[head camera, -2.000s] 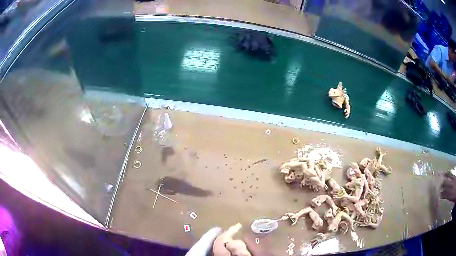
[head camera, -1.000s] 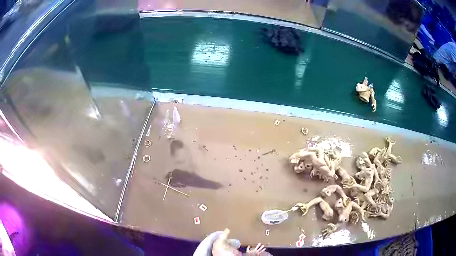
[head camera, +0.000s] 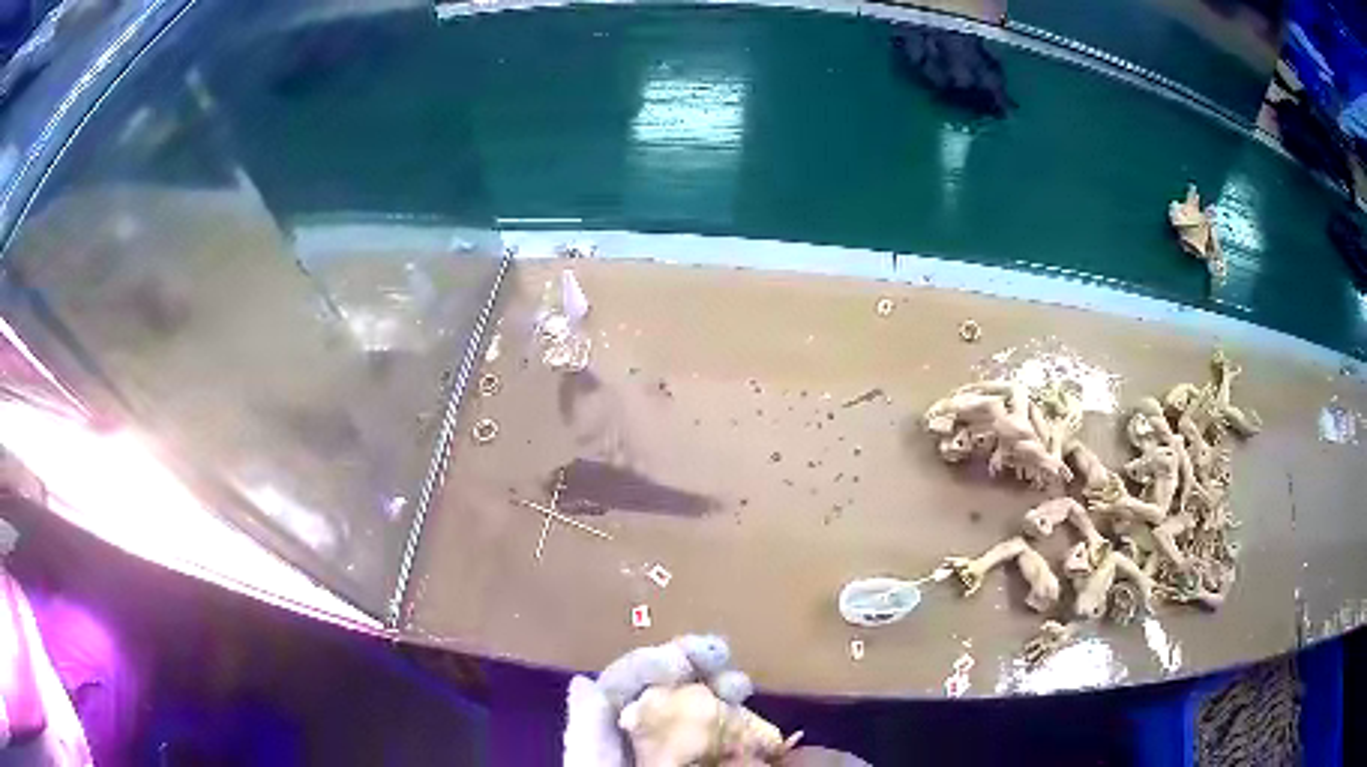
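Note:
My left hand (head camera: 603, 719), in a white glove, is at the bottom edge, partly cut off, with its fingers curled around a tan figure torso (head camera: 682, 725). The torso's lower part is hidden. A skin-toned sliver (head camera: 825, 758) beside it at the bottom edge may be my right hand; its grip cannot be seen. Tan figure arms (head camera: 1154, 502) lie heaped on the right of the bench. A clear oval dish (head camera: 879, 601) lies left of the heap, a thin pale stick at its right end.
A green belt (head camera: 570, 150) behind the bench carries a black clump (head camera: 955, 68) and a tan figure part (head camera: 1196, 235). A clear-sided box (head camera: 225, 405) glares at left. Crossed sticks (head camera: 555, 514) and small tags lie on the bench. A blue bin (head camera: 1322, 719) is below right.
The view has shifted, so the bench appears higher and further right. More of the gloved hand shows, its fingers now curled over the torso. Belt items have moved right in view.

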